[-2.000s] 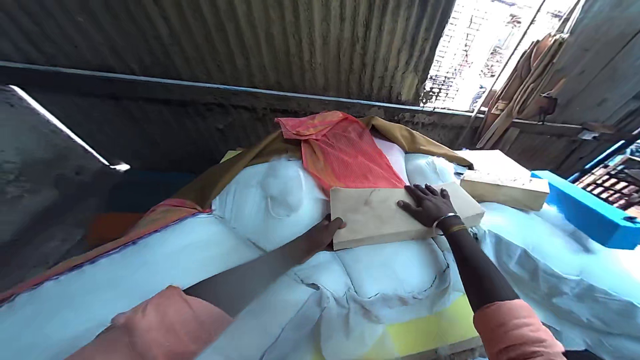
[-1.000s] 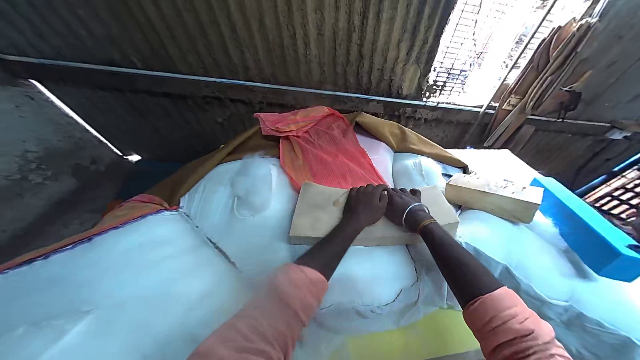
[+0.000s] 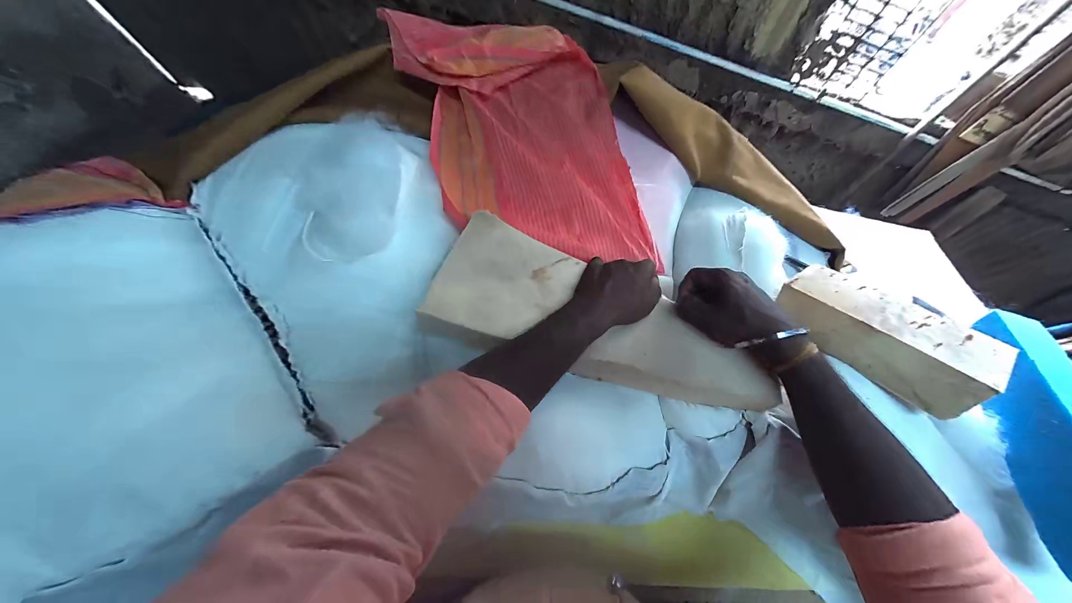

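A pale, cream-coloured foam block (image 3: 502,280) lies across light-blue stitched padding (image 3: 335,335), its left end raised. My left hand (image 3: 620,293) is clenched on the block's upper edge near the middle. Close to its right, my right hand (image 3: 724,306), with a bangle at the wrist, presses on the block with curled fingers; whether it grips the edge is hidden. The block dips between and beneath the hands. A red cloth with orange stripes (image 3: 544,151) lies just behind the block, touching its far edge.
A second cream block (image 3: 904,339) rests at the right beside a bright blue foam piece (image 3: 1038,435). Brown cloth (image 3: 737,159) edges the padding at the back. Wooden strips (image 3: 988,151) lean near the mesh window (image 3: 879,50). Yellow material (image 3: 670,553) shows at the front.
Two seconds ago my left hand held the block's left end; it then moved to the middle, beside my right hand. The block's left end now stands up more. The view has turned and come closer.
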